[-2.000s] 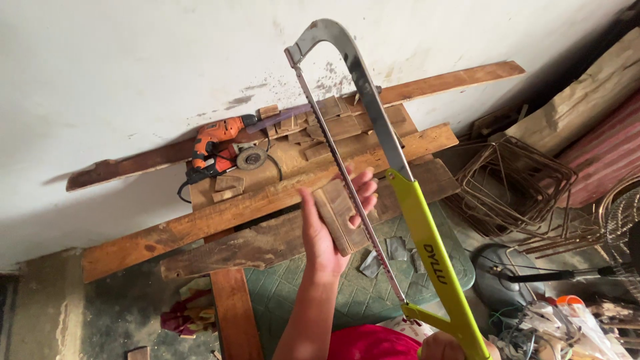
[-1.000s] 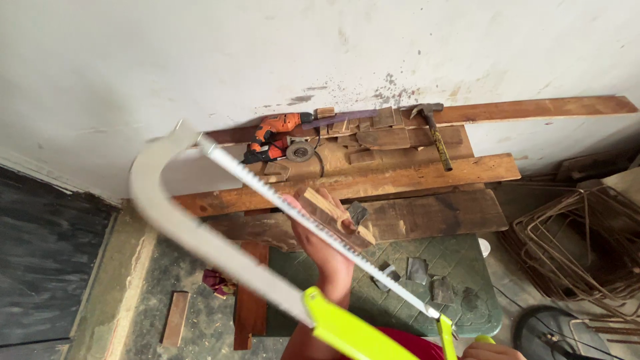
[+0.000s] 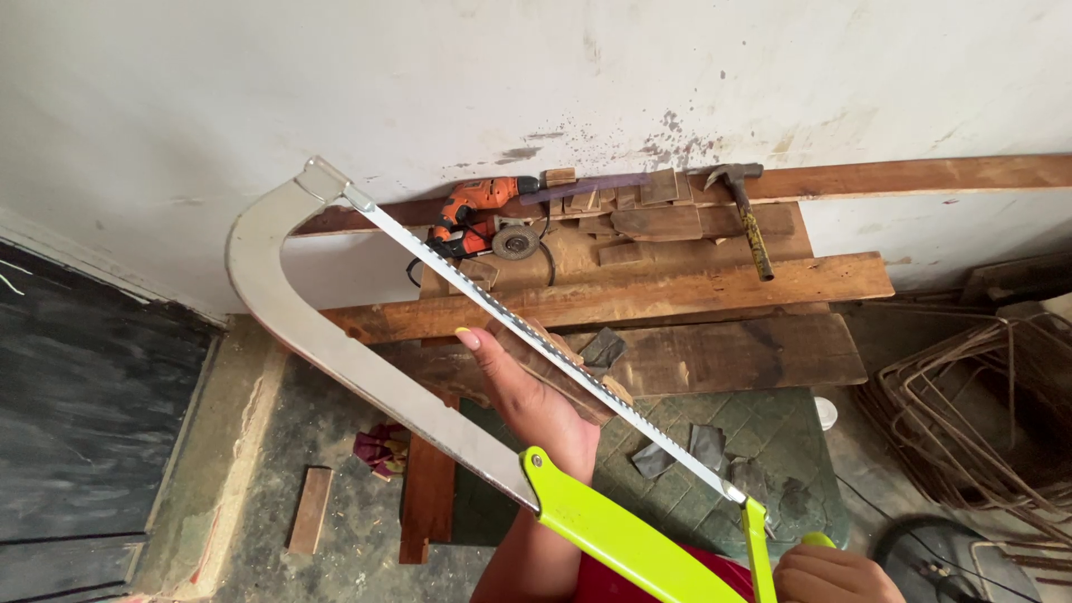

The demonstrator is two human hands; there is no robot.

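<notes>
My right hand grips the yellow-green handle of a hacksaw at the bottom right. The saw's grey metal frame arches up to the left, and its toothed blade runs diagonally across the view. Behind the blade, my left hand holds a small wooden block, thumb raised on its left side; the blade hides part of block and fingers. Whether the blade touches the wood I cannot tell. A dark scrap, perhaps sandpaper, shows just right of the block.
Planks lie over a green table. Behind are an orange power drill, an angle grinder, wood offcuts and a claw hammer by the wall. Bent metal rods stand right; a wooden piece lies on the floor.
The hacksaw has swung from nearly upright to a leftward slant across my left hand. My left hand still holds wood. The view has shifted, bringing the hammer and dark panel in.
</notes>
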